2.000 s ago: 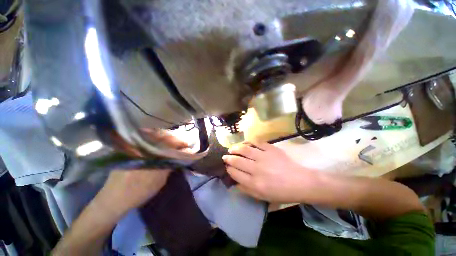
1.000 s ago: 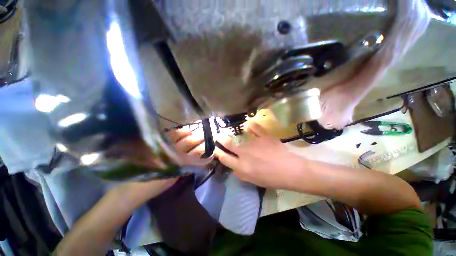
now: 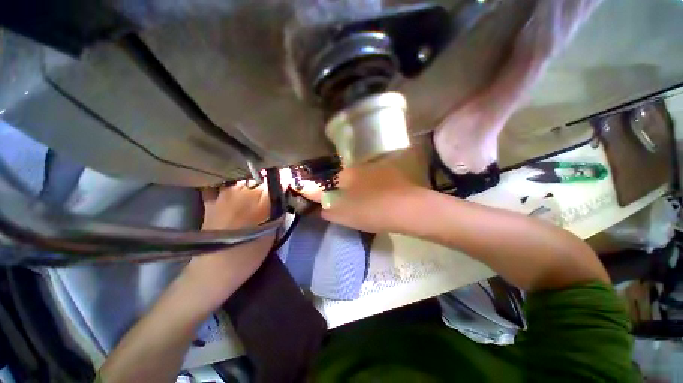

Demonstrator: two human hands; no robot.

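The grey-blue fabric (image 3: 338, 263) lies over the front edge of the white table, below the needle area. A dark brown panel (image 3: 278, 322) hangs over the edge to its left. My left hand (image 3: 236, 207) is at the lamp glow, left of the presser foot area, partly behind a shiny machine part. My right hand (image 3: 367, 196) is just right of the glow, its fingers bent towards the needle area. The fingertips of both hands are hidden or washed out by glare, so their hold on the cloth cannot be told.
The pale machine head (image 3: 247, 82) spans the top, with a round cream knob (image 3: 368, 129). A pink-white hank (image 3: 468, 142) hangs above black scissor handles (image 3: 472, 182). Green-handled snips (image 3: 573, 172) lie on the ruled table (image 3: 427, 273), beside a brown board (image 3: 636, 168) with a clear dish.
The view has shifted, so the machine head sits differently. My right hand is now bent in closer to the needle, its back less visible. The grey-blue cloth shows further up and left.
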